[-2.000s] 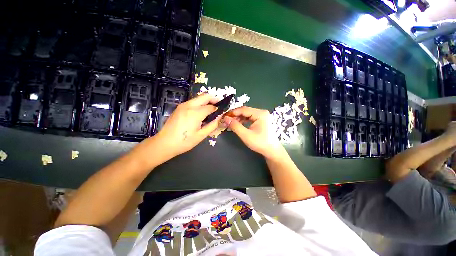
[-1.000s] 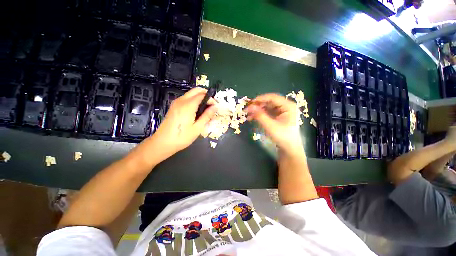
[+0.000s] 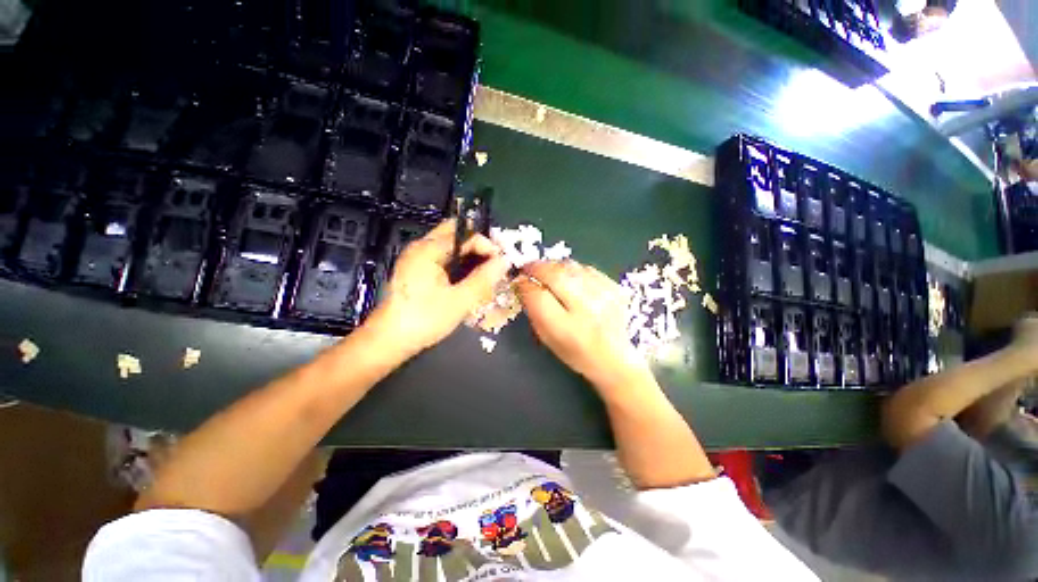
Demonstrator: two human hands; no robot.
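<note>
My left hand [image 3: 423, 290] is shut on a black phone housing [image 3: 470, 227], held upright and edge-on above the near pile. My right hand [image 3: 578, 315] is just right of it, fingers bent in at the near pile of small pieces [image 3: 526, 243]; its fingertips are close to the housing, and whether they pinch anything cannot be told. The near pile is white and cream, partly hidden by both hands. The far pile of small pieces [image 3: 655, 298] lies right of my right hand.
The left blister tray [image 3: 313, 202] with housings fills the upper left. The right blister tray [image 3: 732, 267] stands beyond the far pile. Loose scraps [image 3: 128, 365] lie near the bench edge. A green conveyor [image 3: 615, 85] runs behind a pale strip [image 3: 592, 141]. Another person's arm [image 3: 956, 370] is at right.
My right hand has moved left, back to beside my left hand. The housing now stands more upright. The whole view has shifted, with the bench lower in the picture.
</note>
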